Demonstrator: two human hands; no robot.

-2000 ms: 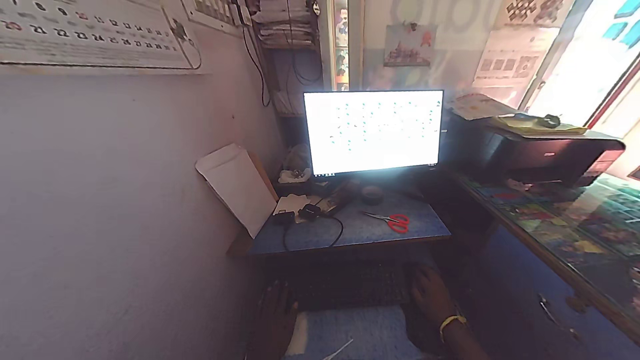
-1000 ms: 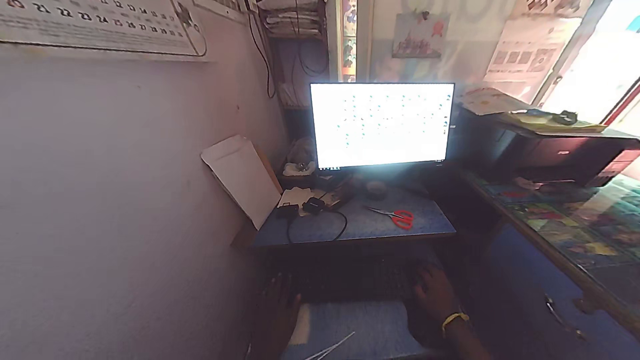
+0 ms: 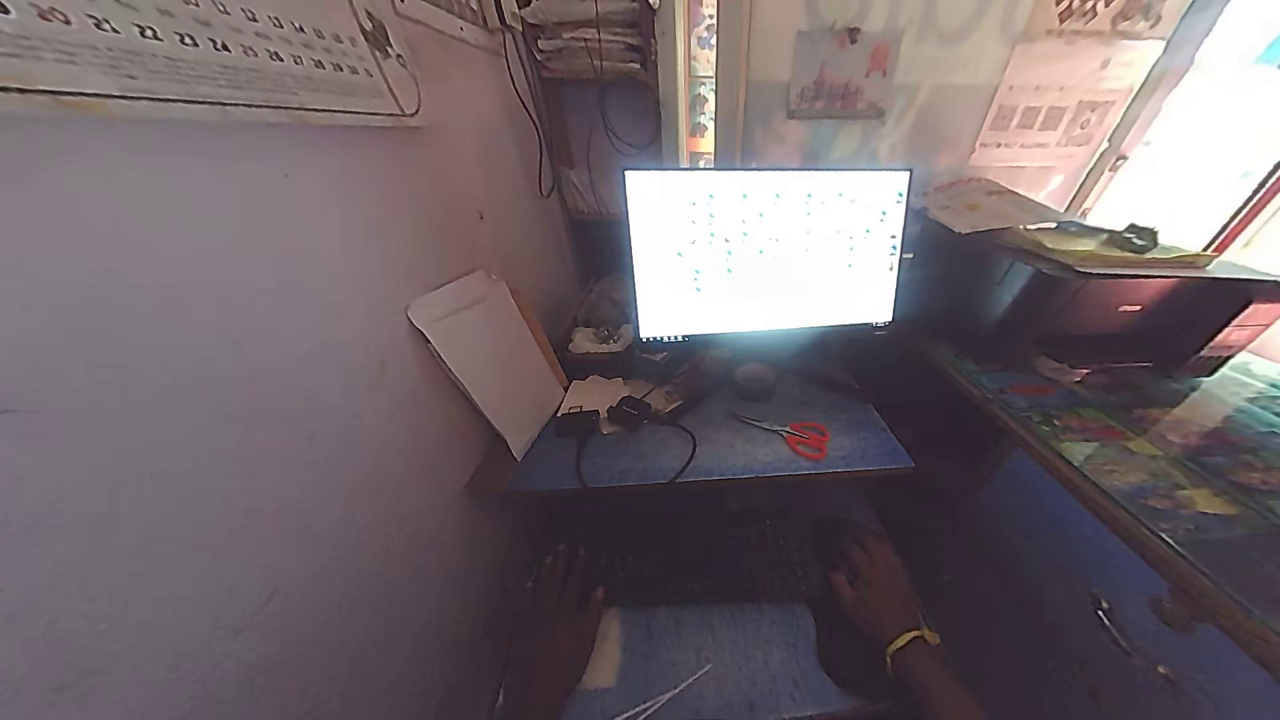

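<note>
My left hand (image 3: 565, 610) lies with fingers apart at the left end of a black keyboard (image 3: 700, 555) on the lower shelf. At the keyboard's right end, my right hand (image 3: 875, 585), with a yellow band at its wrist, rests with bent fingers on or beside a dark object, perhaps a computer mouse; shadow hides the contact. A lit monitor (image 3: 765, 255) showing small icons stands behind the upper desk board (image 3: 720, 455). Red-handled scissors (image 3: 805, 438) lie there, right of a black cable (image 3: 690, 450) with connectors.
A white board or folder (image 3: 490, 360) leans on the left wall. A dark printer (image 3: 1120, 315) bearing papers stands on the right counter (image 3: 1190, 480). A metal handle (image 3: 1125, 635) juts from the counter's front. Thin white strips (image 3: 665, 695) lie on the lower shelf's front part.
</note>
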